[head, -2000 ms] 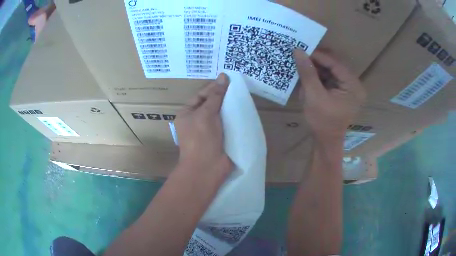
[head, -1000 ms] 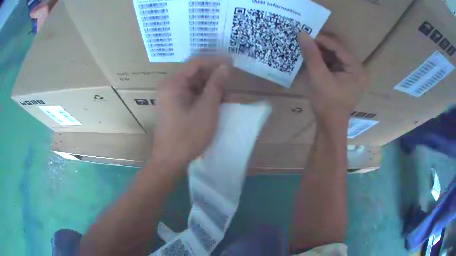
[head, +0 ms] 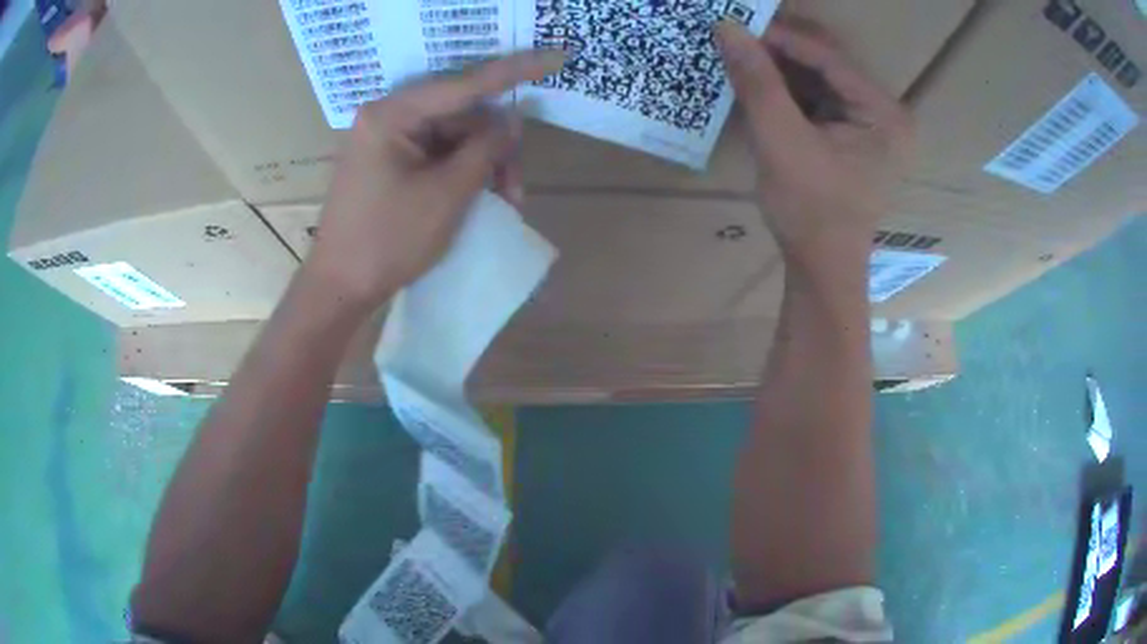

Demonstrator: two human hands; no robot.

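A QR code label [head: 629,63] lies on the face of a brown carton [head: 252,76], beside a barcode label [head: 337,50]. My right hand [head: 818,138] holds or presses the QR label's right edge with thumb and fingertip. My left hand [head: 409,176] has its index finger stretched onto the QR label's left part. Its other fingers grip the label strip [head: 459,296], which hangs down, blank at the top and with printed QR codes lower down. Both hands are bare.
More cartons [head: 151,264] stand below and at the right [head: 994,227], with barcode labels. A brown base edge [head: 604,365] runs under them. The green floor [head: 642,478] has yellow lines. A black narrow object [head: 1098,554] lies at the lower right. A person's hand [head: 76,35] shows at upper left.
My left hand has moved left with the strip, and its index finger now extends onto the label. My right hand stays at the label's right edge. The blue sleeve at the right has left view.
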